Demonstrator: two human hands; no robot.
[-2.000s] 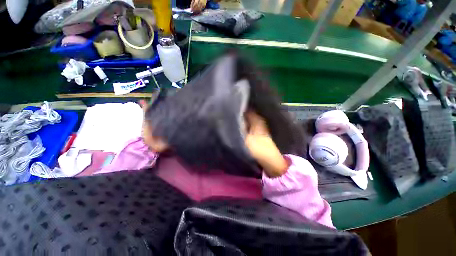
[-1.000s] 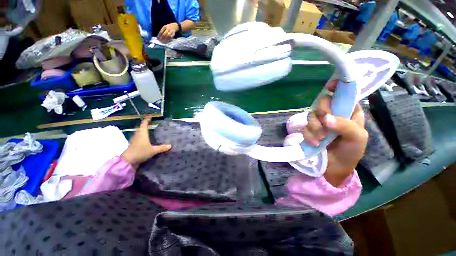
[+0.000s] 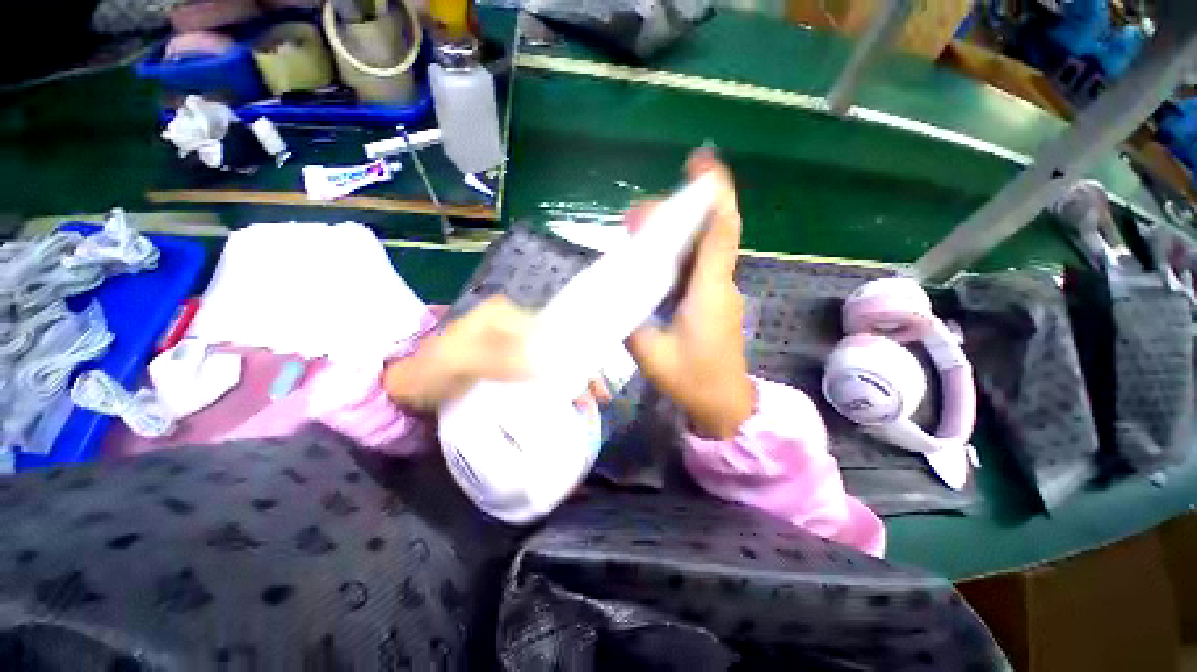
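The white headphones (image 3: 519, 453) are held between my hands above the mat, blurred by motion. One round white ear cup hangs at the lower left. A long white part, headband or wiping sheet, slants up to the right. My left hand (image 3: 466, 355) grips them from the left, just above the cup. My right hand (image 3: 702, 315) is upright on their right side, its fingers blurred near the upper end; whether it grips is not clear. A dark printed bag (image 3: 525, 267) lies partly hidden behind them.
White-pink headphones (image 3: 876, 377) lie on dark bags at the right. More printed bags (image 3: 1030, 374) lie further right. A blue tray of cables (image 3: 125, 335) and white sheets (image 3: 295, 289) are on the left. A bottle (image 3: 465, 116) and tube (image 3: 348, 179) stand behind. Dark printed material (image 3: 223, 565) fills the near edge.
The headphones, raised in my right hand a second ago, are now lower and turned between both hands. My left hand has left the bag and taken hold of them. The view has shifted down.
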